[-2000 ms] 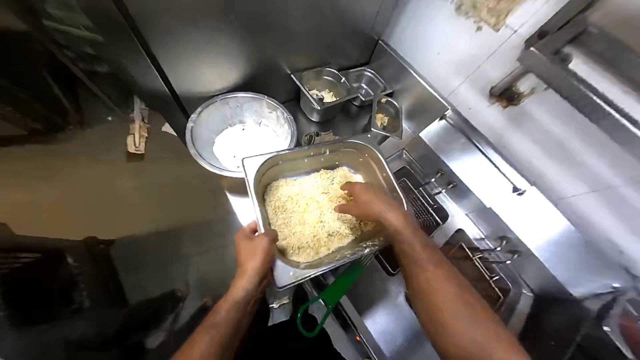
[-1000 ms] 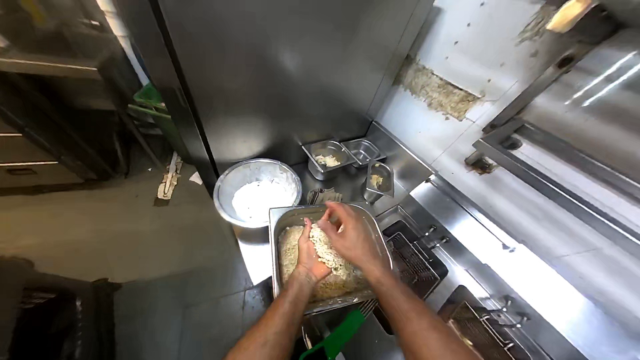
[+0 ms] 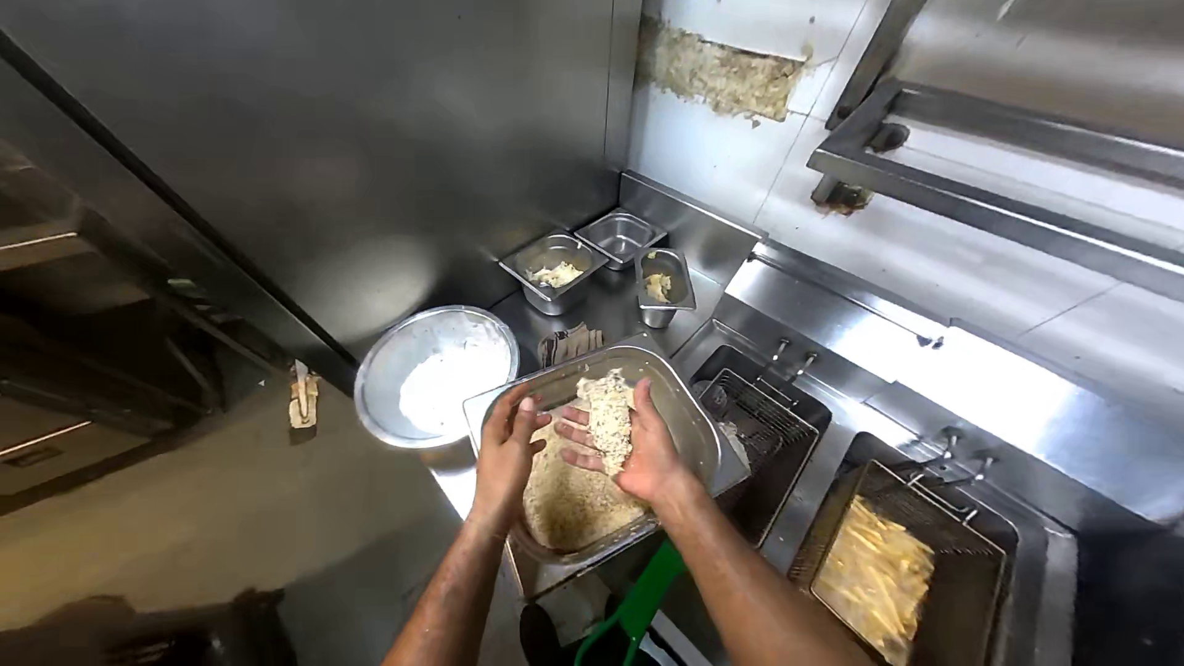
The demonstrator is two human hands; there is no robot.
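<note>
A long crumb-coated piece of food (image 3: 608, 421) lies across the open palm and fingers of my right hand (image 3: 647, 453), above a steel pan (image 3: 689, 416). Loose breadcrumbs (image 3: 578, 504) cover the bottom of that pan. My left hand (image 3: 509, 444) is over the pan's left side, fingers apart and slightly curled, holding nothing. Left of the pan, a round metal bowl (image 3: 370, 393) contains white powder (image 3: 450, 384).
Small steel containers (image 3: 622, 237) stand behind the pan, some with pale food. On the right are fryer baskets (image 3: 768, 416), one with fries (image 3: 874, 573). A green-handled tool (image 3: 647, 592) is below the pan. A metal rack (image 3: 980, 185) juts from the wall.
Two seconds ago my right hand was in the crumbs and my left at the pan's edge. One second ago both hands were around the coated piece; now they are apart, with it on my right palm.
</note>
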